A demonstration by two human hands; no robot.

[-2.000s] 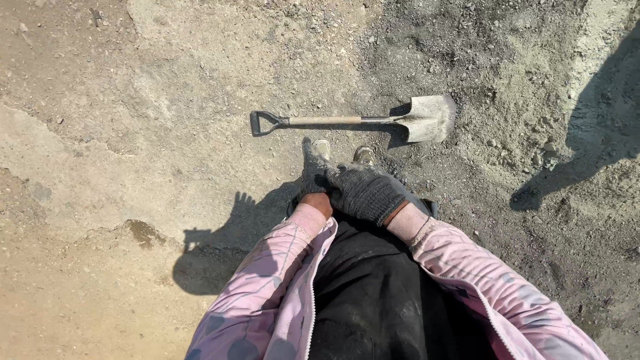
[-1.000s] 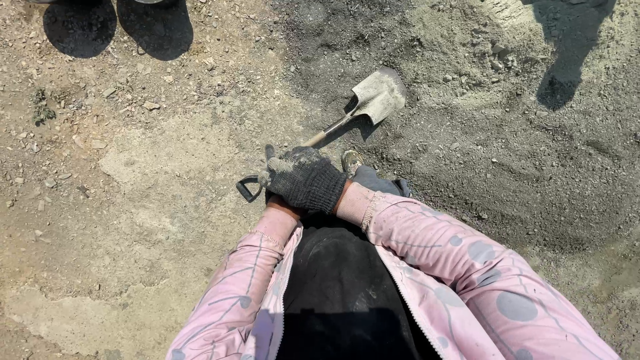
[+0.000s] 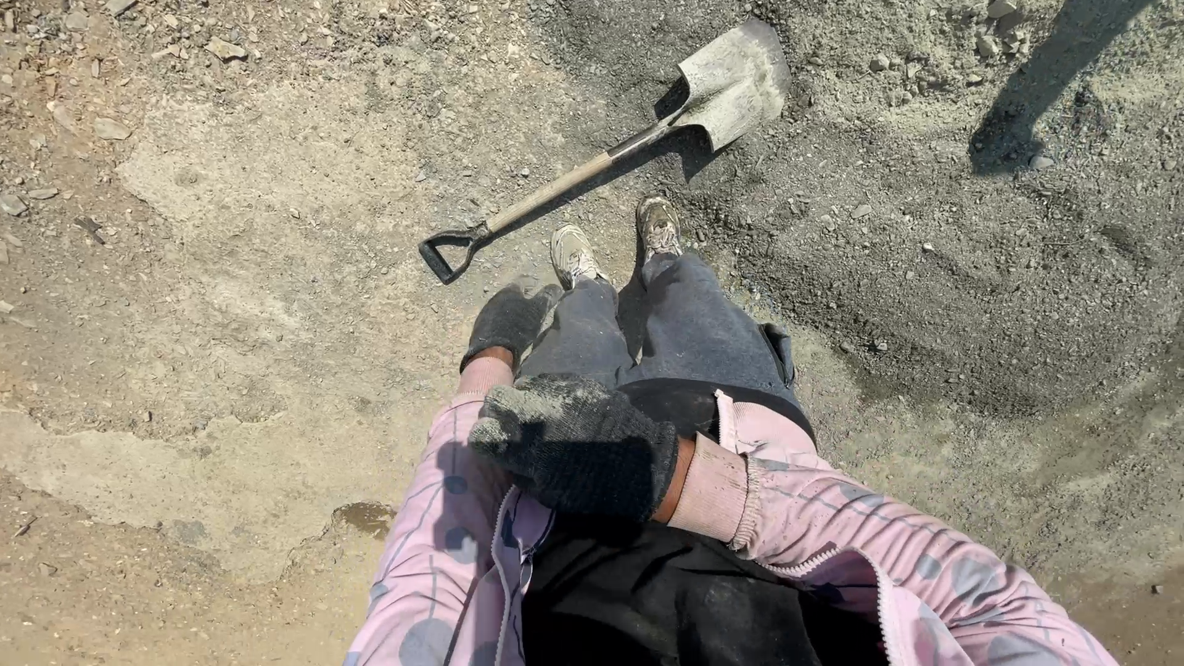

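Note:
A shovel (image 3: 578,180) with a wooden shaft, a black D-handle and a dusty metal blade lies on the ground beyond the feet, its blade to the upper right. My left hand (image 3: 511,322), in a dark knit glove, hangs beside my left thigh just below the D-handle, fingers loosely apart and nothing visible in it. My right hand (image 3: 578,449), in a dusty dark glove, is raised before my waist, near the left sleeve of the pink jacket (image 3: 888,546). Its fingers are curled and partly hidden, so I cannot tell whether they hold anything.
Dark loose gravel (image 3: 971,287) spreads on the right, with a paler heap at the top right under a shadow. Hard dusty ground with small stones (image 3: 113,129) covers the left. My two worn shoes (image 3: 659,227) stand just below the shovel.
My hands, close together in the earlier frames, have moved apart; the left is now lower beside the thigh. My legs have come into fuller view. The shovel still lies on the ground.

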